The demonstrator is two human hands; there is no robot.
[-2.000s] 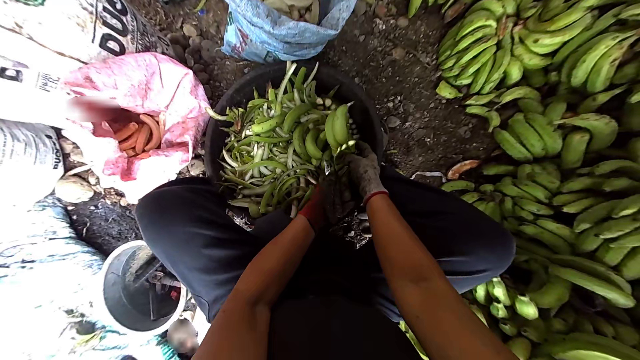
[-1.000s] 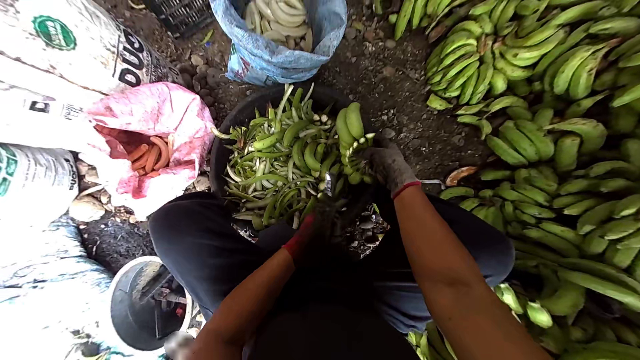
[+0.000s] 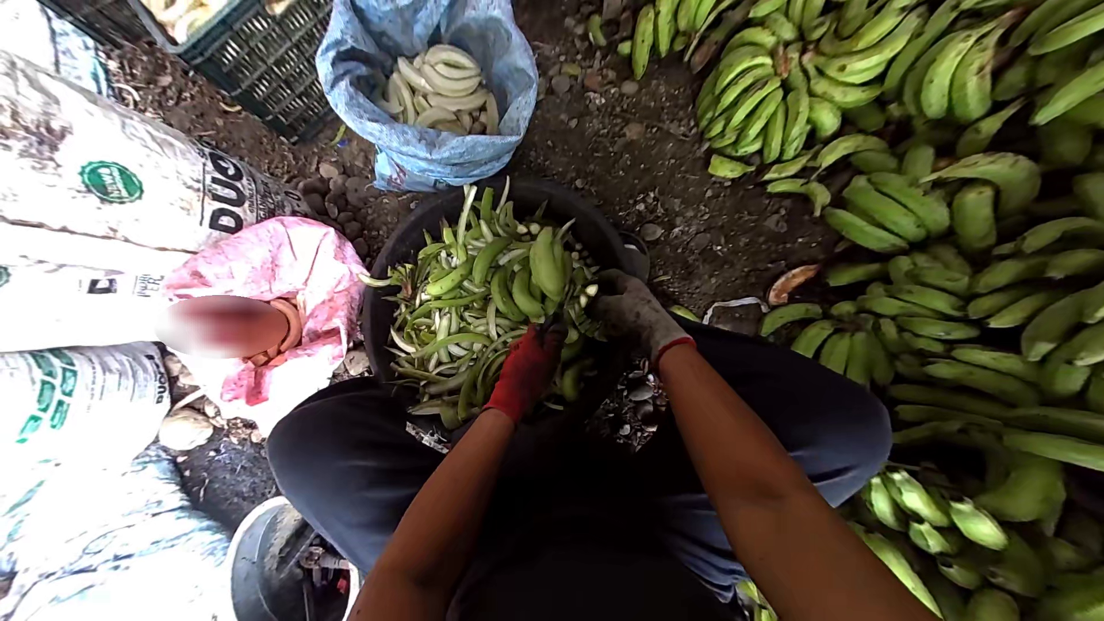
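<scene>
My left hand (image 3: 528,366), in a red and dark glove, is over the green peels at the near side of a black tub (image 3: 384,259), close under some green bananas. What its fingers hold is hidden. My right hand (image 3: 630,310), in a grey glove with a red cuff, is at the tub's right side, its fingers on the pale cut end of a cluster of green bananas (image 3: 548,263). Long green and white banana peels (image 3: 448,328) and several green bananas fill the tub between my knees.
Green banana bunches (image 3: 897,207) are heaped on the right. A blue sack (image 3: 431,155) of peeled bananas stands beyond the tub, near a dark plastic crate (image 3: 259,69). On the left are a pink sack (image 3: 319,250), white printed sacks (image 3: 112,181) and a grey bucket (image 3: 259,552).
The view has shifted, showing more of the blue sack and crate. My hands, close together two seconds ago, are apart; the left has moved toward the cluster since one second ago.
</scene>
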